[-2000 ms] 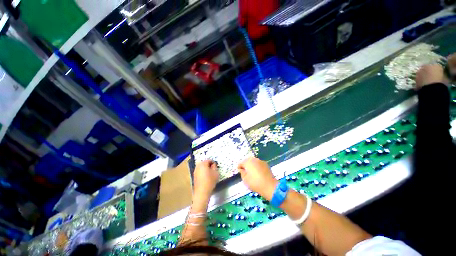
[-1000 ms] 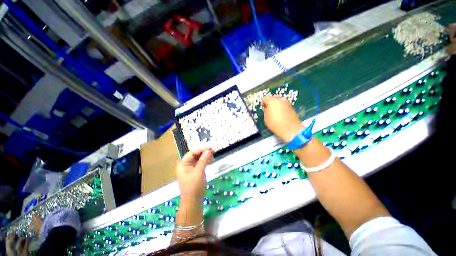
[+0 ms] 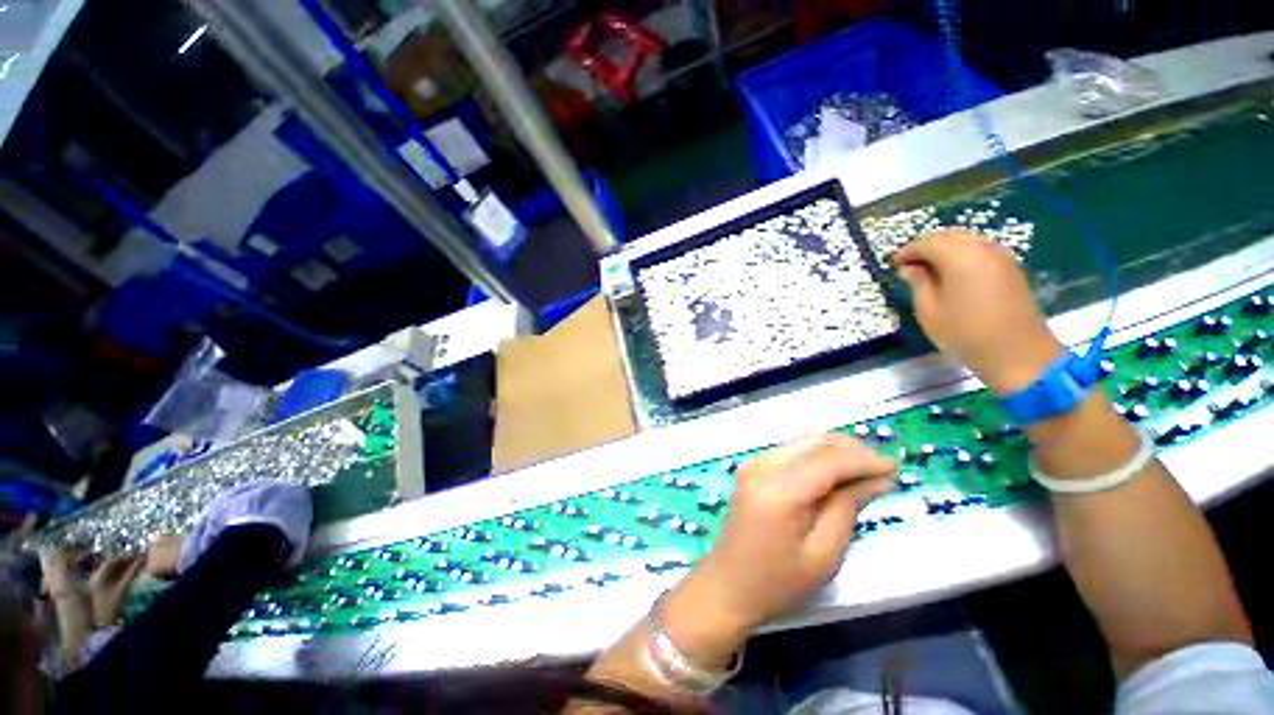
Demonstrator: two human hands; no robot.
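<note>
A black tray (image 3: 766, 366) full of small white components sits on the green bench top. A loose pile of whitish components (image 3: 999, 224) lies right of it. My right hand (image 3: 971, 300), with a blue wrist strap, is at the near left edge of this pile; its fingertips are pinched, and whether they hold a piece is too small to tell. My left hand (image 3: 799, 510) is over the long green circuit boards (image 3: 615, 514), thumb and fingertips close together at the fitted dark parts. Whether it holds a component cannot be seen.
A cardboard sheet (image 3: 562, 398) and a dark box (image 3: 458, 422) stand left of the tray. Further left a neighbour's arms (image 3: 259, 552) reach near a long parts bin (image 3: 408, 444). A blue bin (image 3: 771, 119) and a clear bag (image 3: 1104, 81) are behind. A coiled blue cord (image 3: 1111, 266) runs from my strap.
My left hand has left the tray's front edge and moved right, over the boards. My right hand remains by the loose pile. The view has shifted, so the tray appears further right.
</note>
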